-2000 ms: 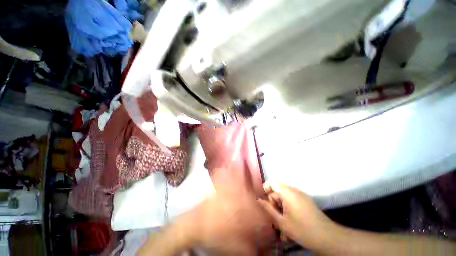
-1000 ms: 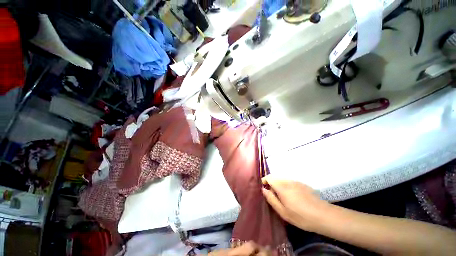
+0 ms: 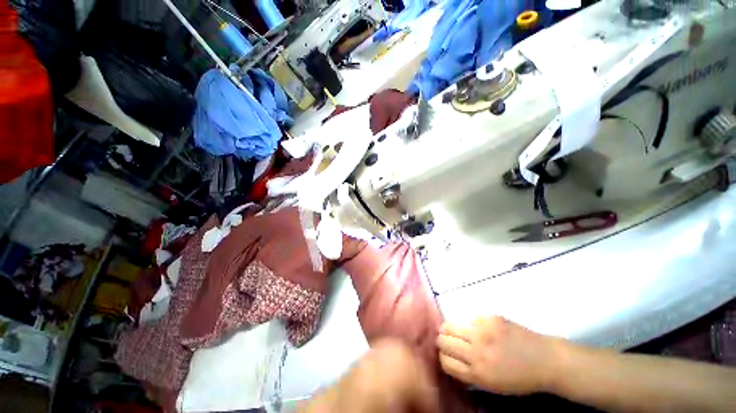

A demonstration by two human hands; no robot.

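Observation:
The reddish-brown lining (image 3: 386,294) runs from under the sewing machine's needle area (image 3: 403,234) down toward me. My right hand (image 3: 496,353) pinches its right edge on the white table, below the needle. My left hand (image 3: 375,383) is blurred and cut off by the bottom edge; it lies over the lower lining, and its fingers cannot be made out. More lining and tweed (image 3: 278,294) lie bunched left of the machine head. The presser foot is too small and bright to make out.
Thread snips (image 3: 565,228) lie on the machine bed. A white strip (image 3: 577,105) hangs over the machine arm. A tape roll (image 3: 343,161) sits at the head's left end. Blue garments (image 3: 238,113), another machine and an orange-red bag (image 3: 24,97) are behind.
The view has tilted up, showing more of the background. The left hand has moved up from the lining's lower end onto the lining. The right hand still holds the edge.

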